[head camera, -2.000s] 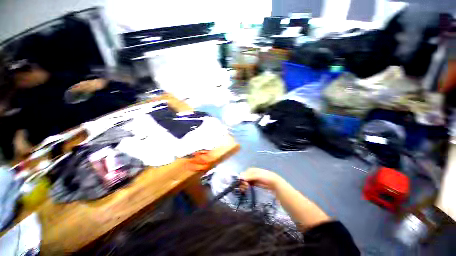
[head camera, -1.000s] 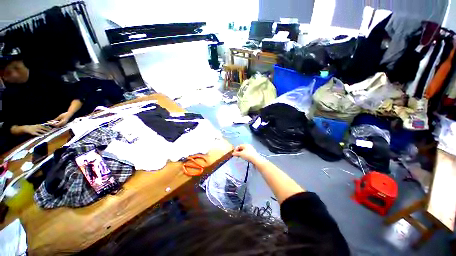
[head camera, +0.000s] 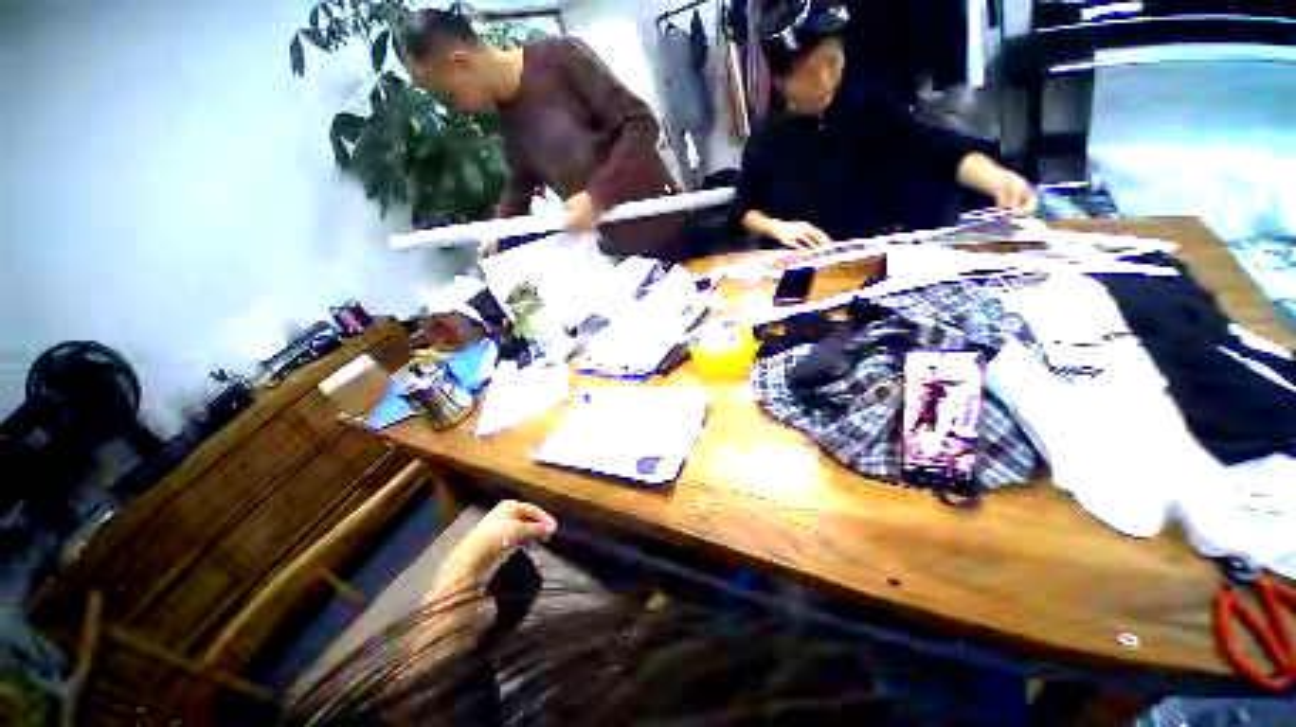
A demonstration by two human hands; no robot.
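Note:
My left hand (head camera: pixel 498 547) is at the lower left, below the table's near edge. Its thumb and fingertips are together in a pinch. A dark patch (head camera: pixel 515 582) lies just below the fingers, and thin dark strands run right from there. Dark hair covers the bottom of the view, so I cannot tell whether a black cord is held. My right hand is out of the picture. The orange-handled scissors (head camera: pixel 1254 632) lie at the table's near right corner.
The wooden table (head camera: pixel 853 547) bears a plaid garment (head camera: pixel 839 391), phone (head camera: pixel 942 412), white fabric (head camera: pixel 1102 455), black garment (head camera: pixel 1187 348), yellow item (head camera: pixel 724 348) and papers (head camera: pixel 625 426). Across it, one person (head camera: pixel 583 121) holds a white tube (head camera: pixel 483 230); another (head camera: pixel 867 156) handles strips. Wooden slatted furniture (head camera: pixel 242 526) is left.
The view has swung left. My right hand, earlier at the table corner with a dark cord hanging below, has left the picture. My left hand and the standing person have come into view.

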